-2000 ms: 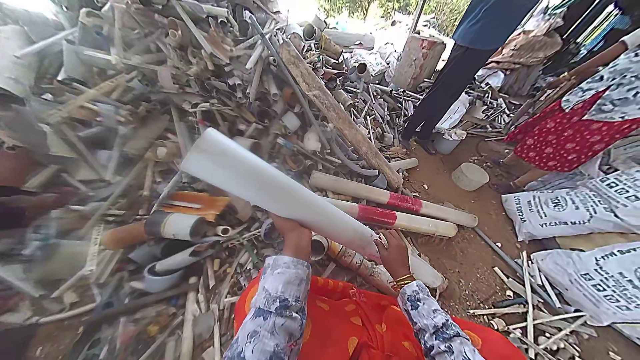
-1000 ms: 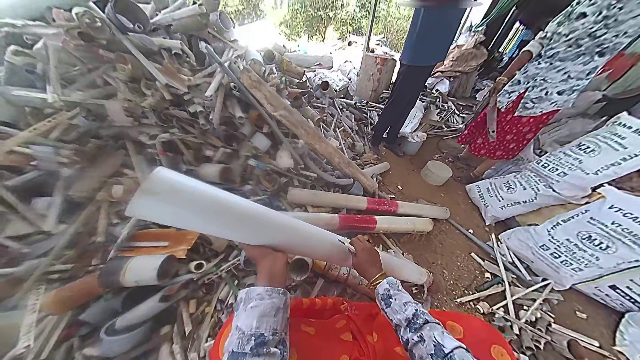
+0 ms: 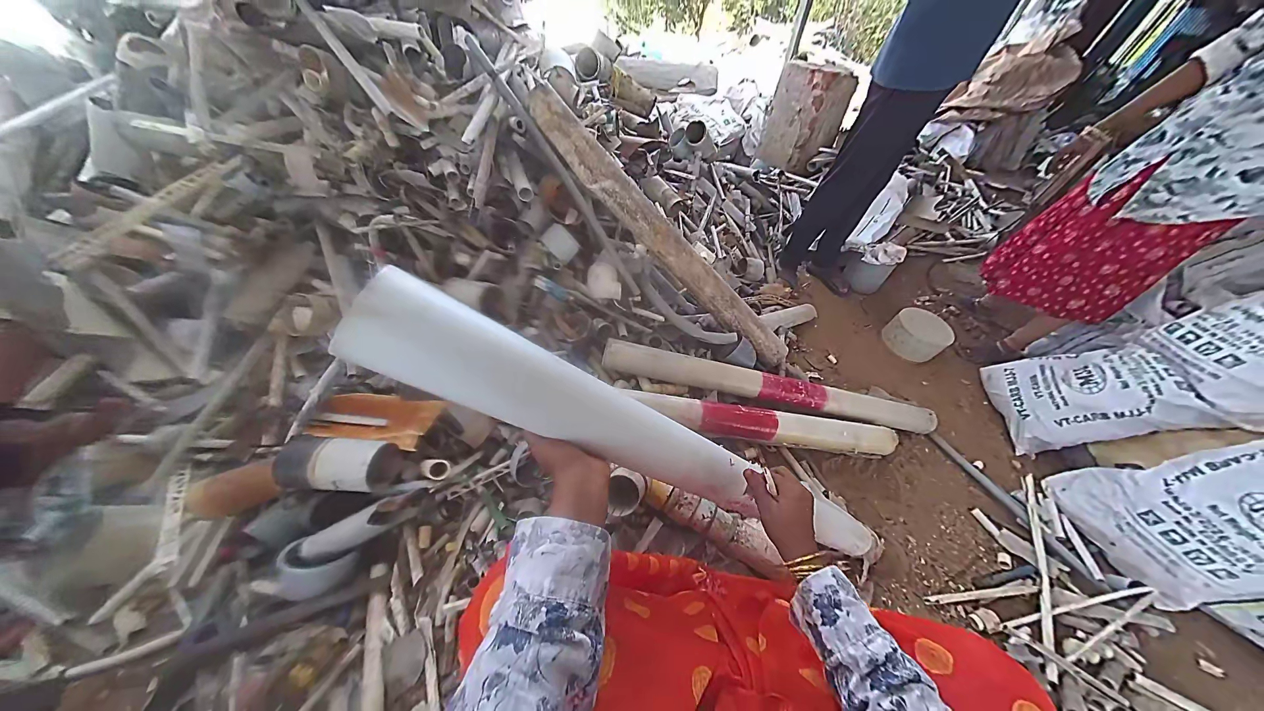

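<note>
A long white plastic pipe [image 3: 533,380] lies slantwise across my lap, its wide end raised at the left and its other end low at the right. My left hand [image 3: 573,474] supports it from below near the middle, with the fingers hidden under the pipe. Nearer the right end, my right hand [image 3: 783,509] grips the pipe's near side. Just beyond it, two cream pipes with red bands [image 3: 790,391] [image 3: 741,421] lie side by side. A stained pipe [image 3: 716,523] with reddish marks rests below the white one, between my forearms.
A large heap of scrap pipes [image 3: 415,188] rises at the left and ahead, with a long brown pole [image 3: 652,222] across it. Printed white sacks [image 3: 1086,395] lie at the right, near thin pipe pieces [image 3: 1047,583]. Two people stand beyond, near a round pale tub [image 3: 917,334].
My hands keep hold of the white pipe throughout. The head view has shifted between frames; no other plain change shows.
</note>
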